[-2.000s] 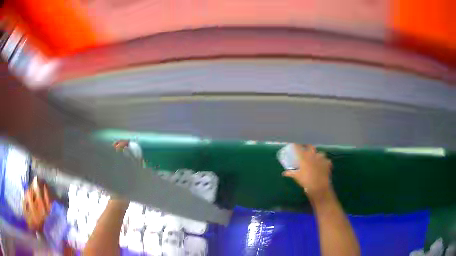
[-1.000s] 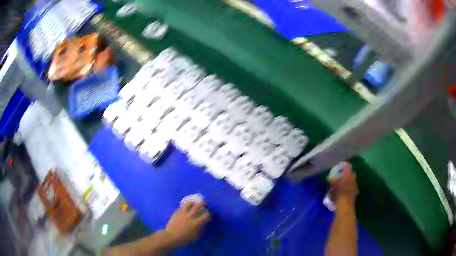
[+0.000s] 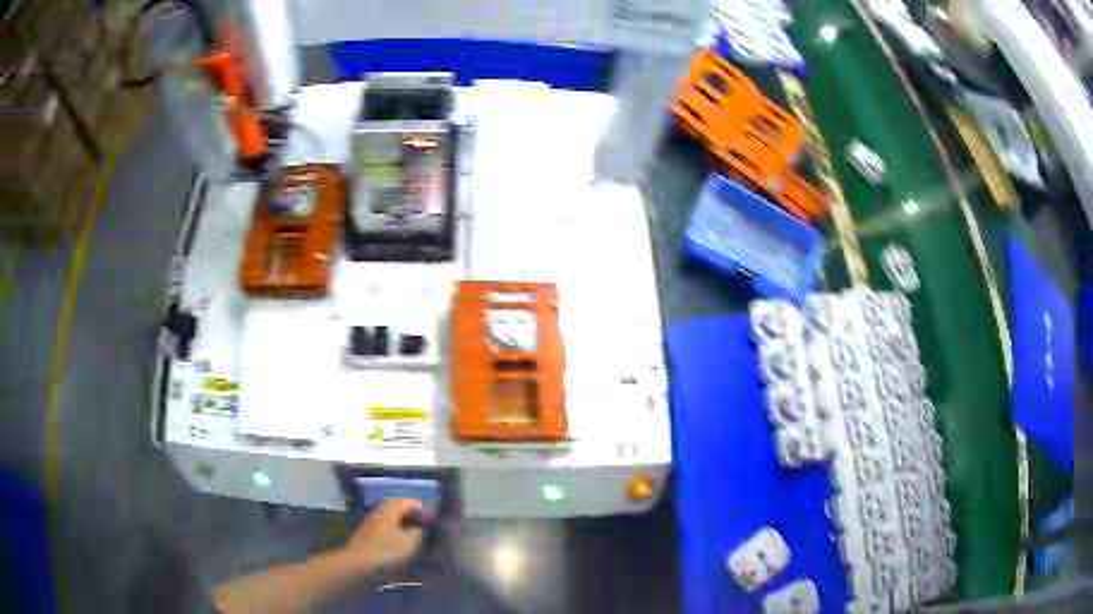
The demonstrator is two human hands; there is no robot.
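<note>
My left hand [image 3: 390,535] is at the machine's front edge, just below the small bluish control screen [image 3: 402,489]. Its fingers are blurred, and I cannot tell whether they hold anything. My right hand is out of the picture. The white machine table [image 3: 605,348] carries two orange-brown screw fixtures. The right fixture [image 3: 473,390] sits near the front with a white housing [image 3: 512,327] in its upper part. The left fixture [image 3: 266,262] sits further back, also with a whitish housing [image 3: 291,198] in its upper part.
The screw feeder [image 3: 405,198] stands between the fixtures, with an orange screwdriver head [image 3: 243,120] at the left. Right are spare orange fixtures [image 3: 746,120], a blue screw bin [image 3: 749,235], rows of housings [image 3: 887,420] on a blue mat [image 3: 719,444], and a green conveyor [image 3: 977,360].
The view has turned from the conveyor and mat to the machine. My left hand has moved from the mat to the machine's front edge. My right hand has left the picture.
</note>
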